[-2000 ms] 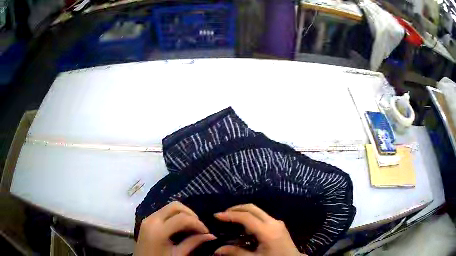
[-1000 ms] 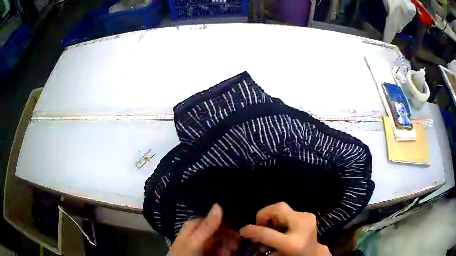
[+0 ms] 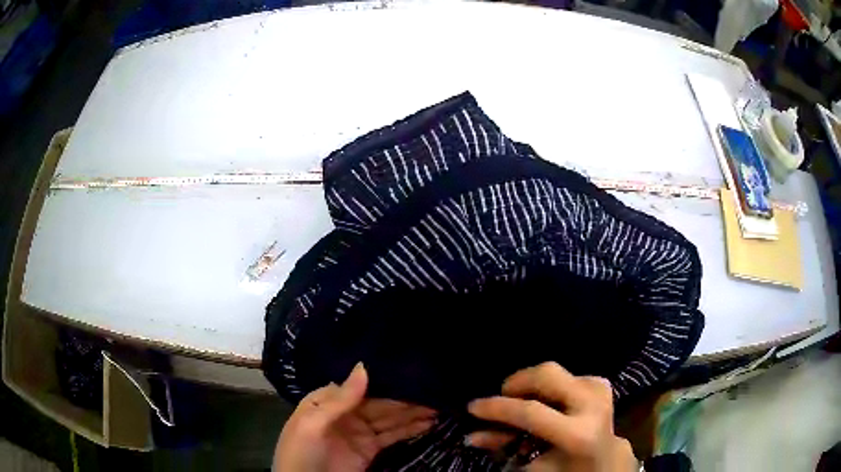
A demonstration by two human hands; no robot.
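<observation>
The black garment with broken white stripes (image 3: 516, 221) lies across the front middle of the table, its plain black inner part showing in the round opening. My left hand (image 3: 355, 429) is at the near edge, palm turned up under the cloth, fingers extended and thumb raised. My right hand (image 3: 553, 419) is at the near edge just right of it, fingers bent and pinching the striped cloth. Whether it also holds a small tool is hidden.
A tape measure (image 3: 184, 181) runs along the white table (image 3: 212, 101). A small packet (image 3: 266, 261) lies left. A phone (image 3: 745, 171), yellow-tan pad (image 3: 764, 249) and tape roll (image 3: 782, 146) are right. A cardboard box (image 3: 37, 355) stands at the left end.
The view has tilted down, so the table sits higher in the picture. My left hand has opened, palm up, and striped cloth now shows between my hands at the near edge.
</observation>
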